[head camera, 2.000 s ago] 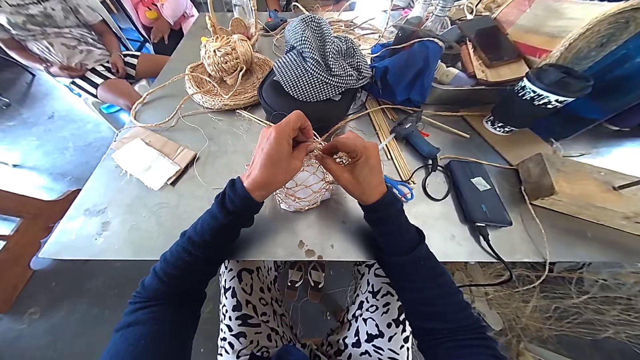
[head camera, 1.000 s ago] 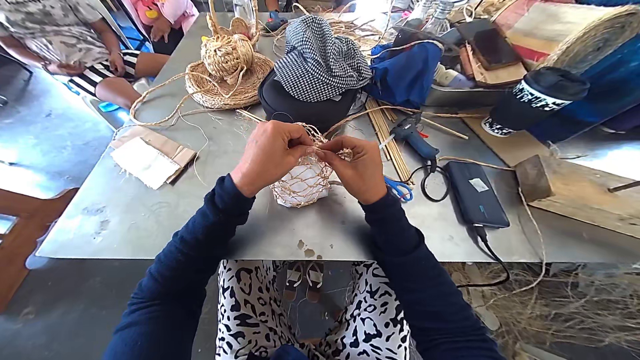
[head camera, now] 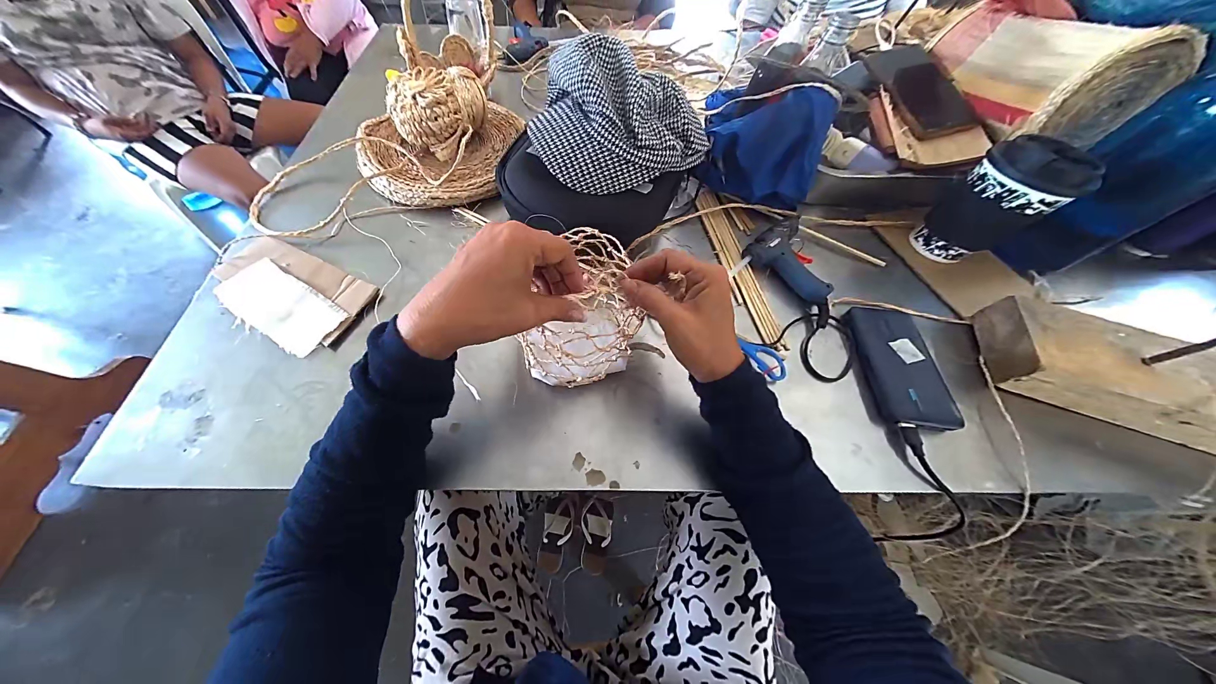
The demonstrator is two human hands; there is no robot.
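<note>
A small white form wrapped in an open net of twisted natural-fibre cord (head camera: 581, 350) stands on the metal table between my hands. At the net's upper left, my left hand (head camera: 494, 290) has its thumb and fingers bent close together; whether cord lies between them is hard to see. My right hand (head camera: 689, 309) pinches a fibre cord between thumb and forefinger at the net's upper right edge. From the net's top, a longer cord (head camera: 703, 217) runs off to the right. The far side of the net is partly hidden by my fingers.
Behind the net sit a black case (head camera: 589, 204) under a checkered cloth hat (head camera: 617, 114) and a woven straw hat (head camera: 437, 185). Thin sticks (head camera: 746, 275), a glue gun (head camera: 793, 271), blue-handled scissors (head camera: 763, 361) and a power bank (head camera: 902, 369) lie right. Cardboard (head camera: 294, 294) lies left. A person sits at upper left.
My hands, which were close together at the net's rim, are now farther apart, and more of the net's top shows between them.
</note>
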